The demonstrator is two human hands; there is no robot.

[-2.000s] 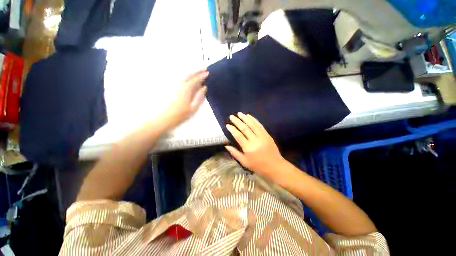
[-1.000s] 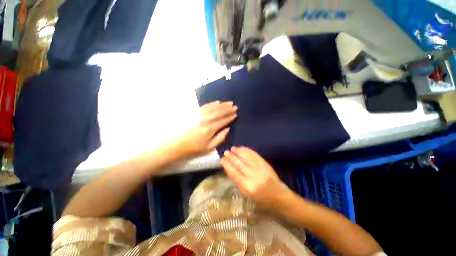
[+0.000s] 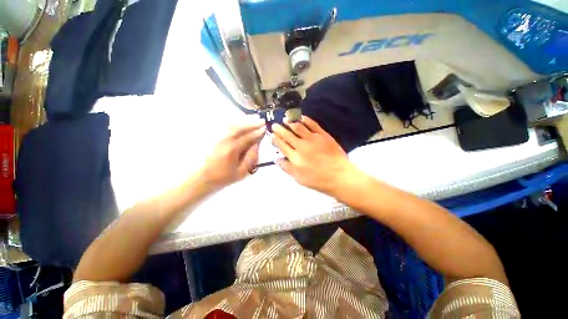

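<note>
A navy cut piece [image 3: 339, 106] lies on the machine bed, its left end under the presser foot [image 3: 270, 116] and the rest reaching right beneath the machine arm. My left hand [image 3: 235, 152] is just left of the foot, its fingertips at the cloth's near edge; whether it grips the cloth cannot be told. My right hand [image 3: 310, 152] lies with its fingers spread on the cloth's near edge, just right of and below the foot. The sewing machine [image 3: 386, 50] is white and blue. The needle is hard to make out.
Navy cut pieces are stacked at the left [image 3: 65, 180], with more behind [image 3: 134, 50]. A frayed black scrap [image 3: 398, 93] lies under the arm. A black phone-like rectangle [image 3: 492, 129] lies on the right. A red box [image 3: 6, 168] is far left. A blue crate [image 3: 405, 268] is below the table.
The cloth has moved up and right from the table's front edge, further under the machine arm, and shows smaller. Both hands have moved up to the presser foot. The view has shifted.
</note>
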